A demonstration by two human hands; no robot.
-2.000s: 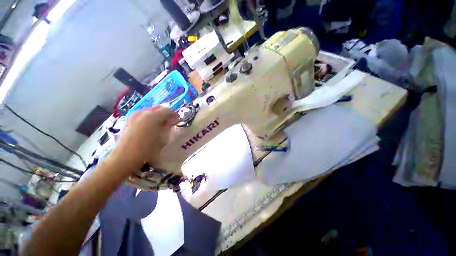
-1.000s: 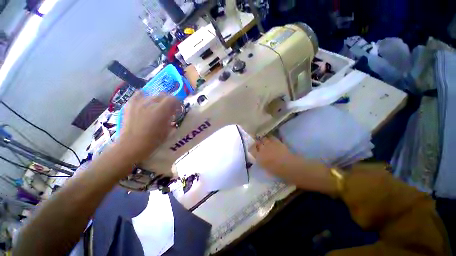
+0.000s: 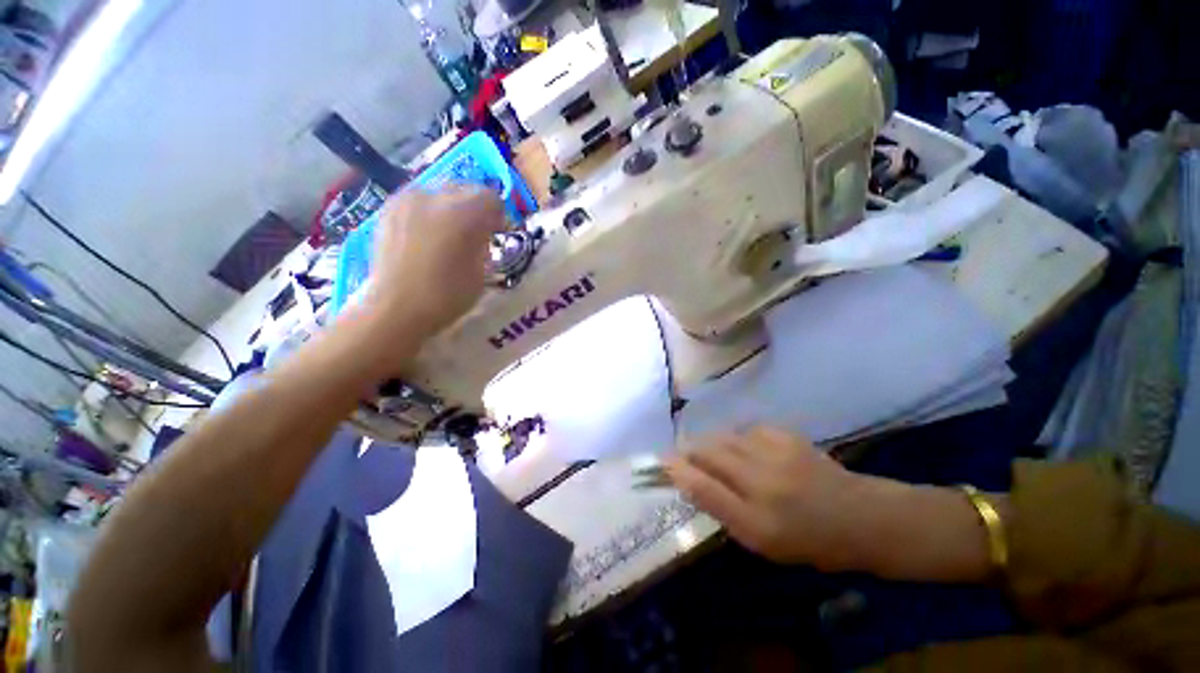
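Observation:
The off-white HIKARI sewing machine (image 3: 632, 237) stands in the middle of the head view. My left hand (image 3: 441, 256) is raised beside the metal tension knob (image 3: 516, 253), blurred; whether its fingers pinch anything cannot be told. My right hand (image 3: 776, 500) is over the table's front edge, holding thread snips (image 3: 648, 472), of which only the small tip shows. A white curved piece (image 3: 428, 539) lies on dark navy-grey fabric (image 3: 507, 572) left of the needle. Another white piece (image 3: 592, 381) lies under the machine arm. The needle area is too small to make out.
Stacked pale pieces (image 3: 882, 355) lie right of the machine arm, with a white strip (image 3: 908, 234) above them. A blue basket (image 3: 480, 158) is behind the machine. Cloth bundles (image 3: 1132, 381) hang at the right. A printed scale (image 3: 632, 542) runs along the front edge.
My right hand came in from the right to where the snips lay, and has moved left and nearer with them. My left hand has lifted slightly off the tension knob. The camera view has shifted.

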